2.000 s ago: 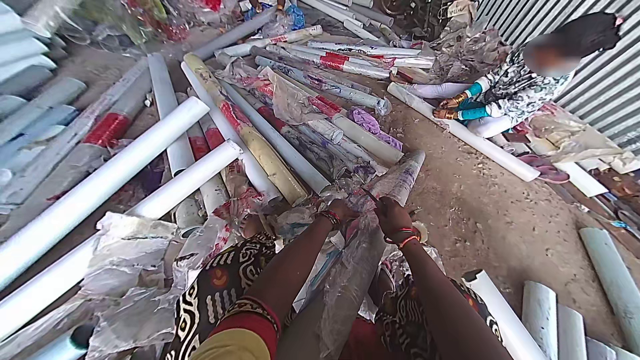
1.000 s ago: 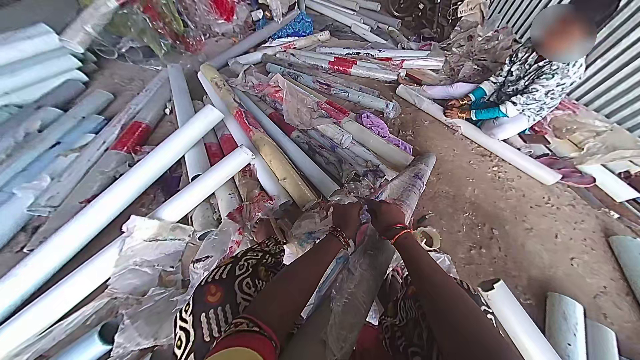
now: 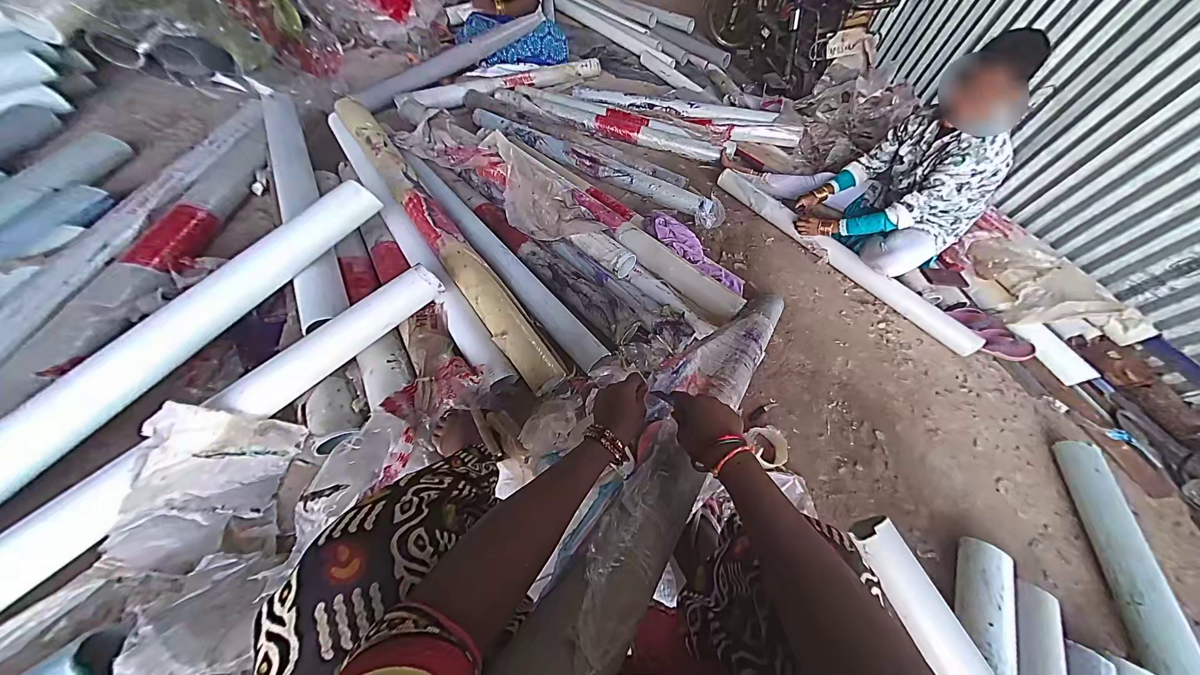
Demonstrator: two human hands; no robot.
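A long roll wrapped in clear plastic film (image 3: 637, 525) slants from my lap up and away to the right, its far end pointing over the dirt floor. My left hand (image 3: 621, 411) is closed on the plastic wrap at the left side of the roll. Close beside it, my right hand (image 3: 703, 427) grips the wrap on top of the roll. The fingertips of both hands are partly hidden. By my right wrist lies a roll of tape (image 3: 771, 448). Crumpled plastic film (image 3: 553, 422) bunches at the left of my hands.
White tubes (image 3: 187, 337) and plastic-wrapped rolls (image 3: 525, 272) cover the ground left and ahead. At the upper right a person (image 3: 937, 178) sits by a corrugated metal wall (image 3: 1097, 169), hands on a long white tube (image 3: 891, 291). More tubes (image 3: 1125, 544) lie at the lower right.
My hands were slightly apart on the wrapped roll two seconds ago, and they are now closer together. The seated person's head has come up from a bent position.
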